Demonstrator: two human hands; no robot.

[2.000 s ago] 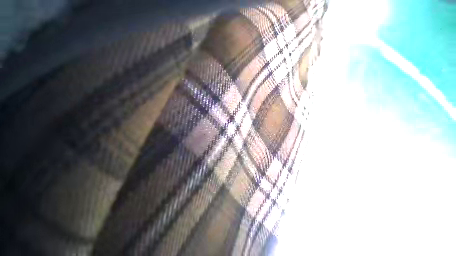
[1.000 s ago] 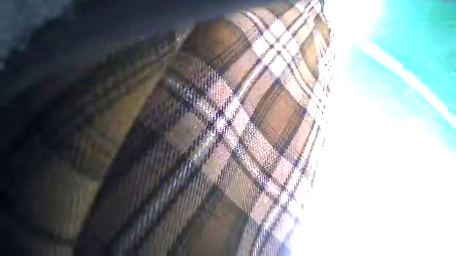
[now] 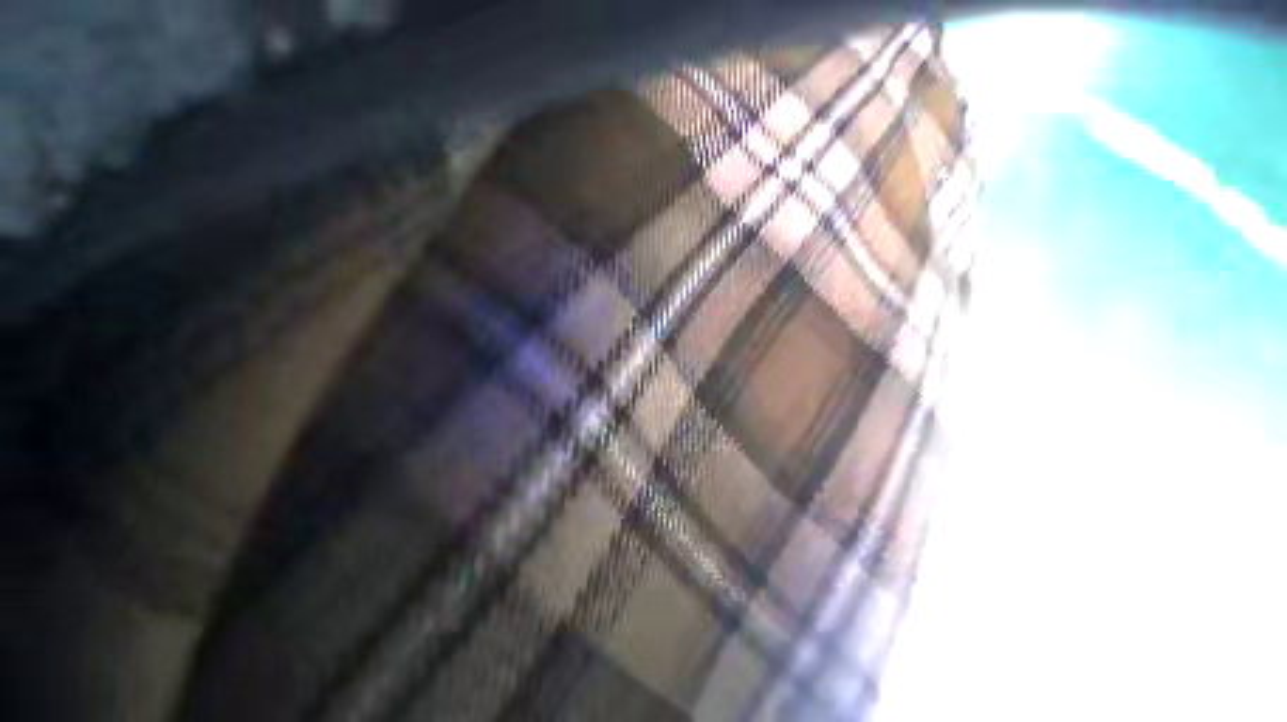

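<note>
A plaid flannel shirt (image 3: 663, 409) in brown, tan and black checks with white lines fills the left and middle of the view, very close to the camera. Its left part is in dark shadow, with a fold running down it. Neither my left hand nor my right hand is in the picture. No tool or workpiece shows. What lies behind the cloth is hidden.
A dark, blurred rim (image 3: 466, 71) curves across the top, with a flaky grey patch at the upper left. On the right, a washed-out green floor (image 3: 1200, 127) has a pale line (image 3: 1179, 176) across it. Below that is overexposed white without detail.
The shirt's right edge has shifted a little to the right and its checks have moved. More of the dark rim and grey patch shows at the top.
</note>
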